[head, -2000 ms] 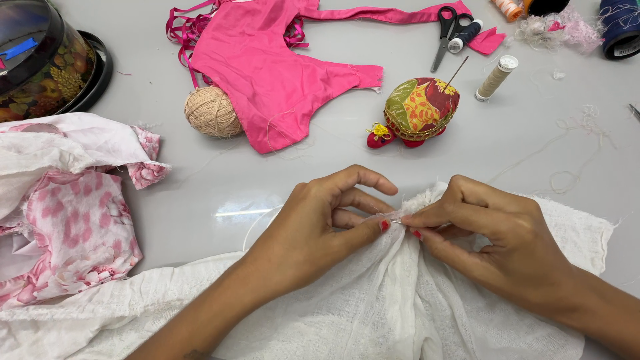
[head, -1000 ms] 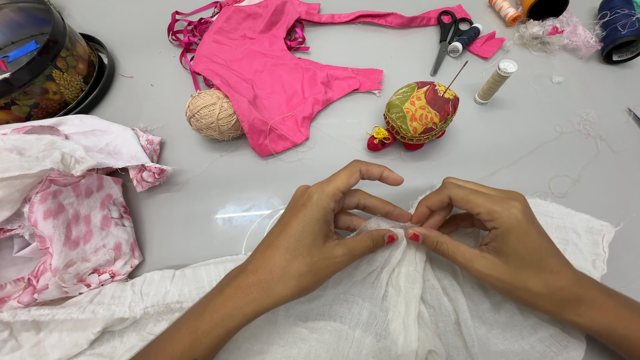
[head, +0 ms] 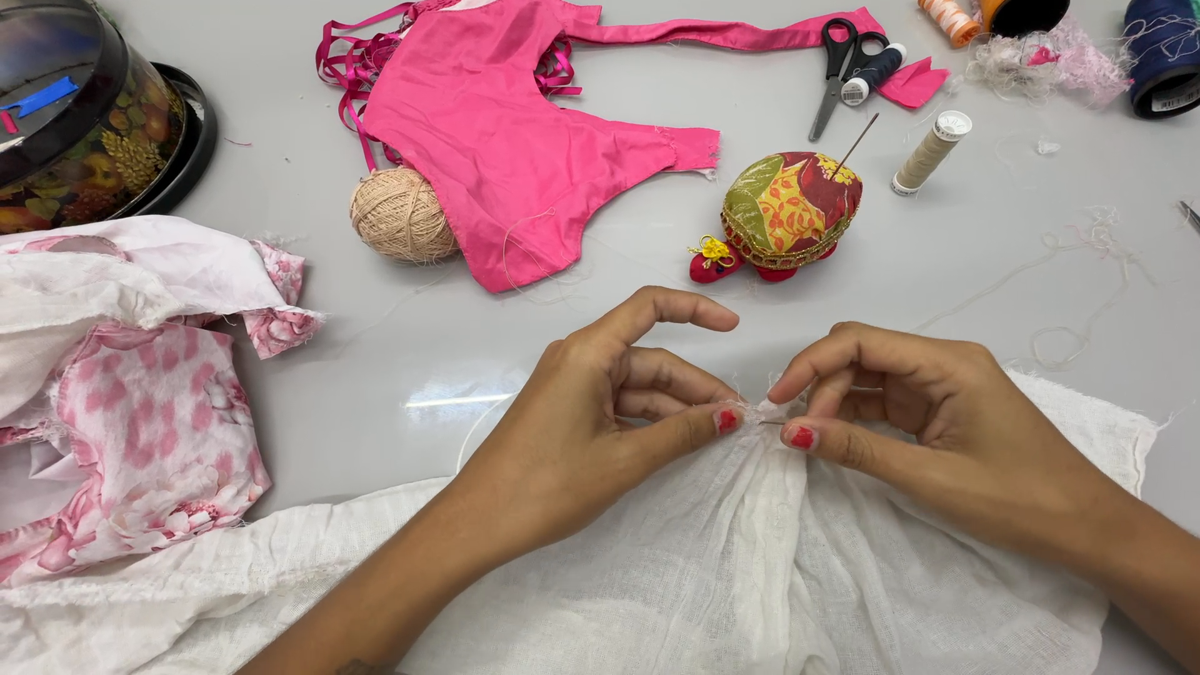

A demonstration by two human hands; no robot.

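White gauzy fabric point(head: 656, 581) lies across the near side of the table, its raw upper edge gathered in folds between my hands. My left hand point(head: 609, 403) pinches that gathered edge between thumb and fingers, with the index finger raised and bent. Just to its right, my right hand point(head: 900, 422) has thumb and fingers at the same edge; a thin needle point(head: 772, 422) shows at the thumb tip. A pale thread point(head: 483, 422) loops out behind my left wrist. Beyond the hands sits a turtle-shaped pincushion point(head: 792, 211) with a long needle standing in it.
Bright pink fabric point(head: 506, 122) lies at the back beside a beige yarn ball point(head: 403, 216). Black scissors point(head: 839, 75), a dark thread spool point(head: 874, 73) and a beige spool point(head: 931, 153) are at the back right. Pink floral fabric point(head: 159, 422) and a black-rimmed container point(head: 94, 122) occupy the left.
The right thumb and index fingertips were closed together at the fabric edge one second ago; now they are apart, with the needle visible at the thumb. The left hand stays at the gathers.
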